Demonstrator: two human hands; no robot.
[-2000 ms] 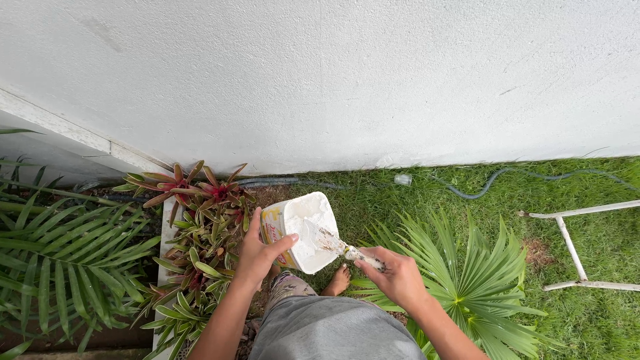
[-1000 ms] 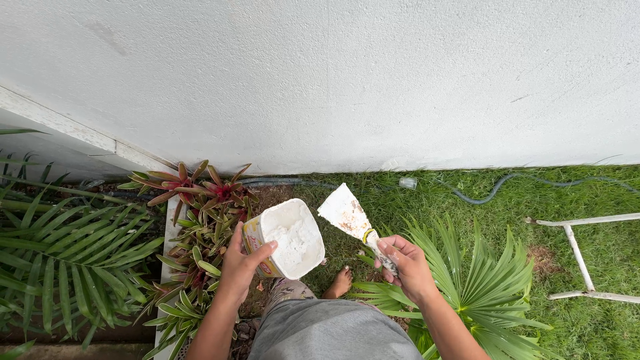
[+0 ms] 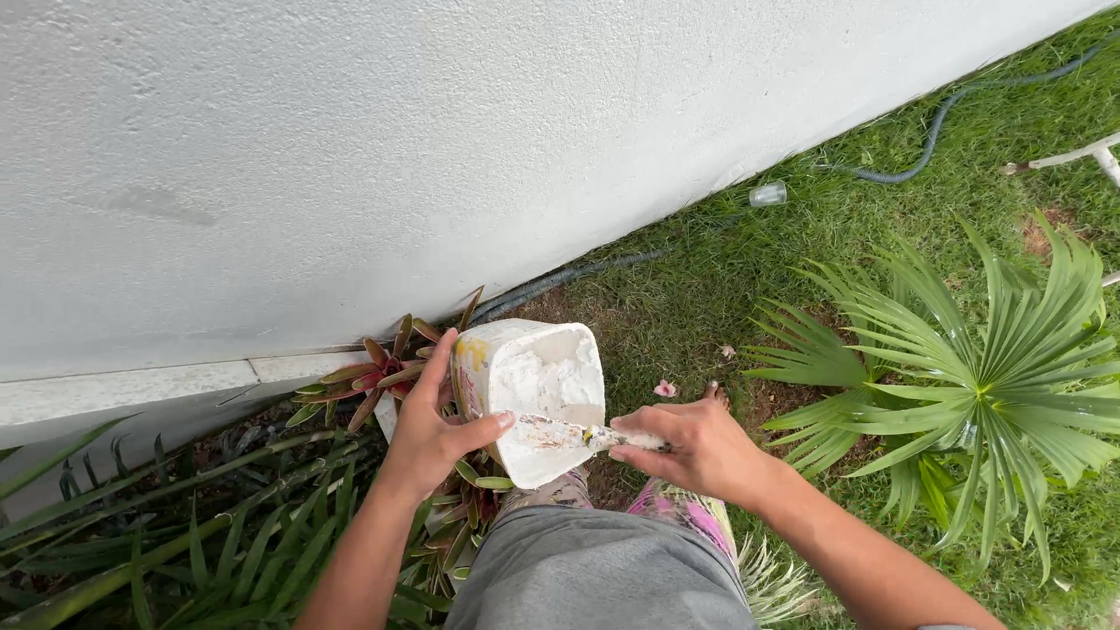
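My left hand [image 3: 437, 429] grips a square white plastic tub [image 3: 512, 337] by its left side, thumb over the rim. The tub is tilted so its mouth faces me, and white paste [image 3: 551, 381] lies inside. In my right hand [image 3: 691, 442] is the handle of a putty knife [image 3: 560, 431], smeared with white and brown. The blade is within the tub's mouth, near the lower rim and close to my left thumb. Part of the blade's edge is hard to make out against the white tub.
A white textured wall [image 3: 394, 157] rises ahead, with a ledge [image 3: 131, 389] at left. Red-green bromeliads [image 3: 376, 376], palm fronds [image 3: 245, 542] and a fan palm [image 3: 980, 394] stand around. A grey hose [image 3: 936, 131], clear cup [image 3: 768, 194] and white metal frame [image 3: 1072, 159] lie on grass.
The putty knife, held apart from the tub one second ago with its blade up, is now back at the tub's mouth. The view has turned and shifted left.
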